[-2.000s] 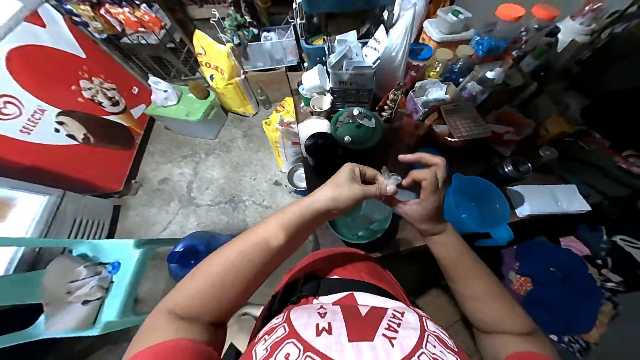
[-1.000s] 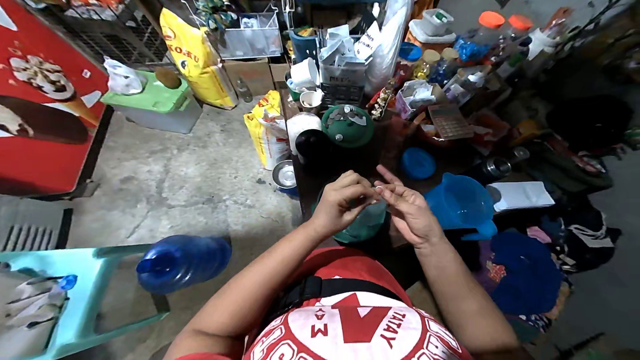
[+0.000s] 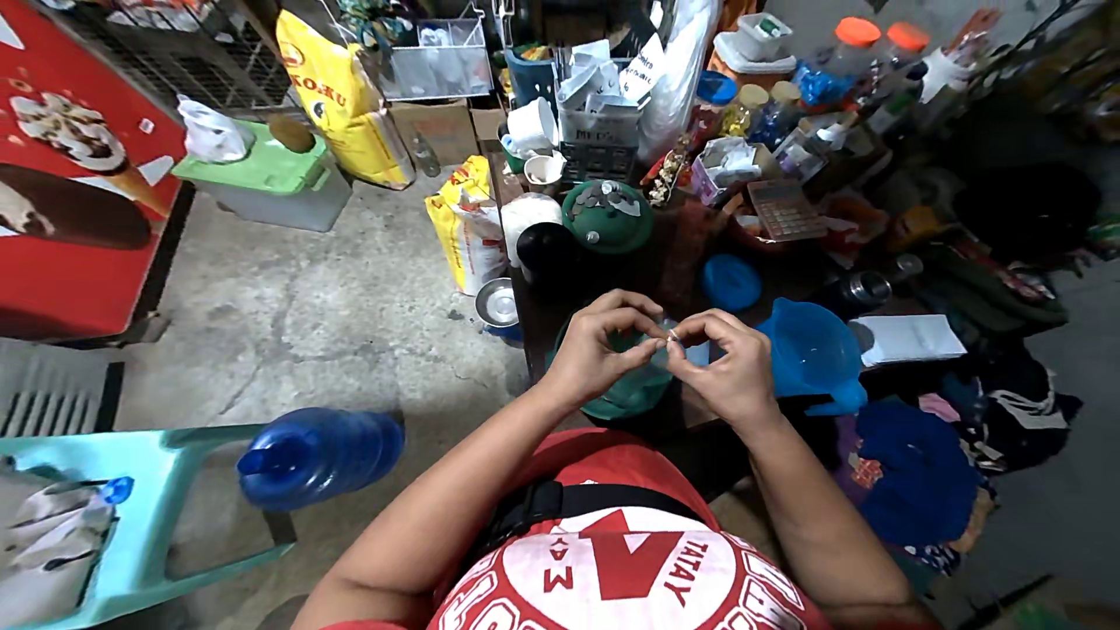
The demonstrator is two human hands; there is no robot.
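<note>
My left hand [image 3: 612, 346] and my right hand [image 3: 724, 363] meet above a green bowl [image 3: 630, 394] at the near edge of a dark table. Both pinch a small, clear piece of plastic [image 3: 672, 336] between thumb and fingertips; what it is exactly is too small to tell. Part of the bowl is hidden under my hands. To the right of my right hand stands a blue plastic pitcher [image 3: 809, 350]. A round blue lid [image 3: 731, 282] lies beyond my hands, and a green container with coins on its lid [image 3: 607, 216] is farther back.
A calculator [image 3: 787, 210], a black cup [image 3: 546, 248] and a white paper pad [image 3: 907, 339] are on the table. Lidded jars [image 3: 857, 48] crowd the back right. On the concrete floor at left are a blue water jug [image 3: 320, 458], a turquoise plastic chair [image 3: 157, 516] and a green-lidded bin [image 3: 271, 179].
Two seconds ago my right fingers were spread around a clear piece of plastic; now the fingertips of both hands are close together in a pinch. The view has shifted.
</note>
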